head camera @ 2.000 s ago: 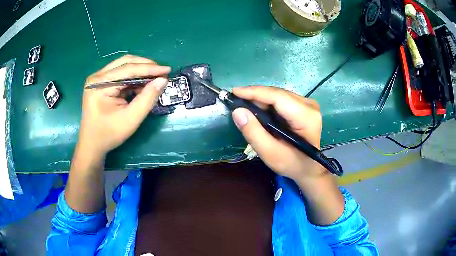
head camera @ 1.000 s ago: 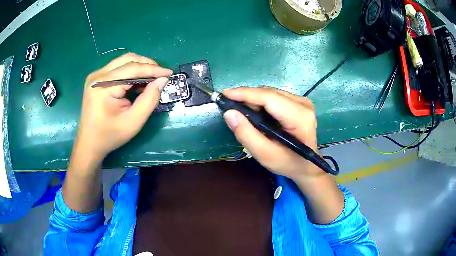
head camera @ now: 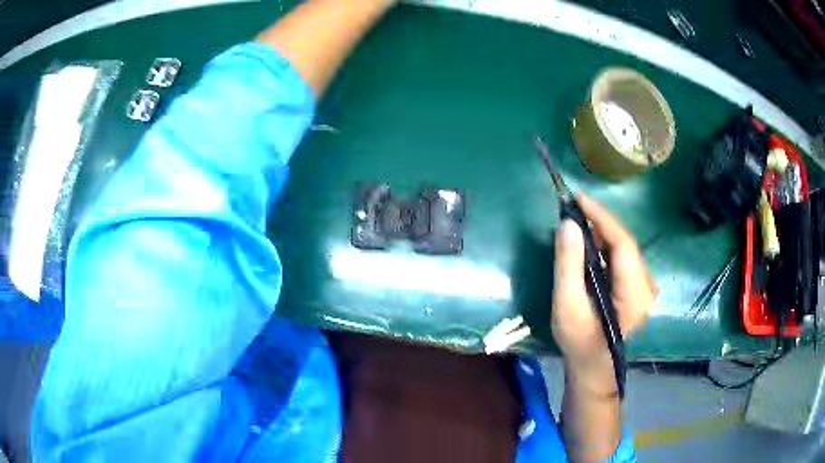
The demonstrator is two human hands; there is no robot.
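The black soldering jig [head camera: 440, 222] lies on the green bench, its centre seat showing with no unit in it. My right hand [head camera: 597, 280] holds the soldering iron [head camera: 594, 262] upright to the right of the jig, its tip pointing away from me and touching nothing. My left arm reaches far forward across the bench; the wrist runs out at the top edge, so my left hand is out of the picture. Two small device housings [head camera: 164, 72] lie at the far left, beyond my blue sleeve. White connectors [head camera: 506, 335] lie at the near bench edge.
The tan tip-cleaning pot [head camera: 666, 133] stands at the far right of the jig. A black fan [head camera: 729, 172], a red tool tray [head camera: 756, 312] and spare tweezers [head camera: 715, 288] are at the right. A clear sleeve with a white strip [head camera: 54, 163] lies left. A white curved stripe edges the bench.
The unit has gone from the jig. My left hand has moved forward out of view. My right hand has moved right with the iron, tip away from the jig. The camera view has shifted.
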